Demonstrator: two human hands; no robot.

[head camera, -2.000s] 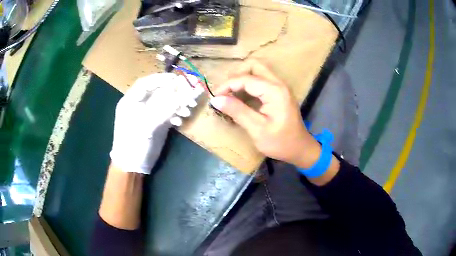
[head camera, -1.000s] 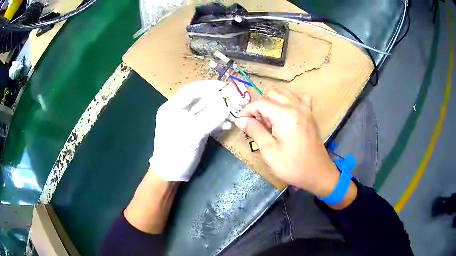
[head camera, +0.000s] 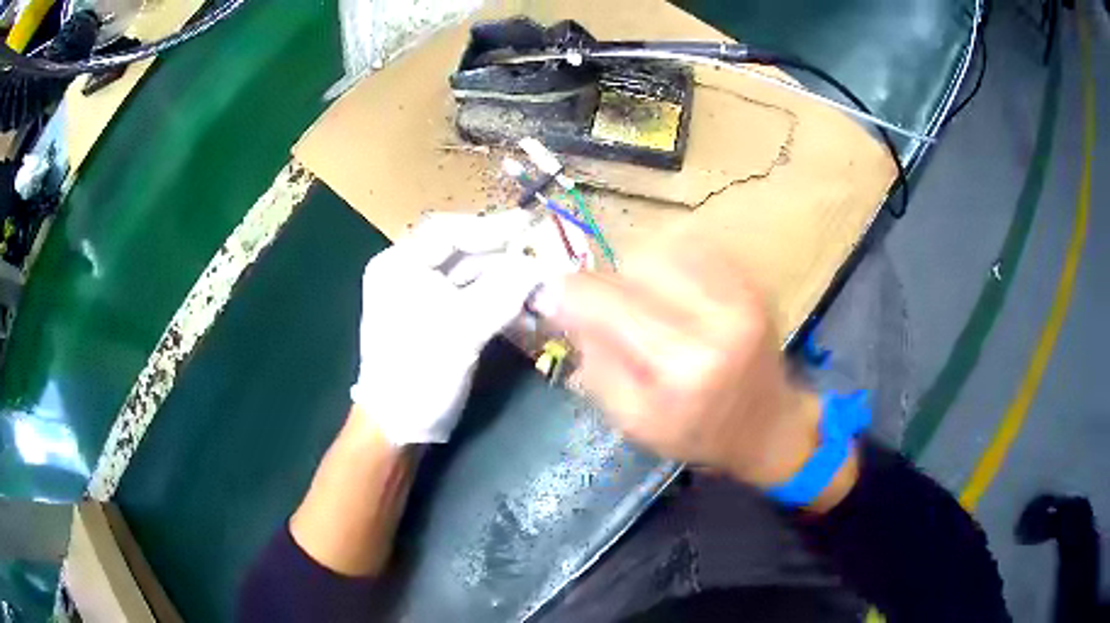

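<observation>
A small black part with pale metal terminals (head camera: 537,183) shows above the fingers of my left hand. Red, blue and green lead wires (head camera: 575,222) run from it toward my fingers. My left hand (head camera: 429,319), in a white glove, holds the wires with its fingertips. My bare right hand (head camera: 682,353), blurred, meets it at the fingertips and wears a blue wrist strap (head camera: 831,453). A small circuit board with a yellow component (head camera: 551,360) shows below the fingertips, partly hidden. What exactly my right fingers pinch is hidden by blur.
A dark iron stand (head camera: 523,95) with a yellowish sponge (head camera: 638,123) sits on the cardboard mat (head camera: 755,207). The soldering iron (head camera: 694,51) rests in it, with a black cable and pale tube trailing right. A clear plastic bag (head camera: 387,34) lies behind. A green conveyor belt (head camera: 207,158) runs at left.
The view has shifted, moving the stand rightward in the frame since the earliest frame. My fingertips have come together at the wires, and the yellow component has moved down and left below them.
</observation>
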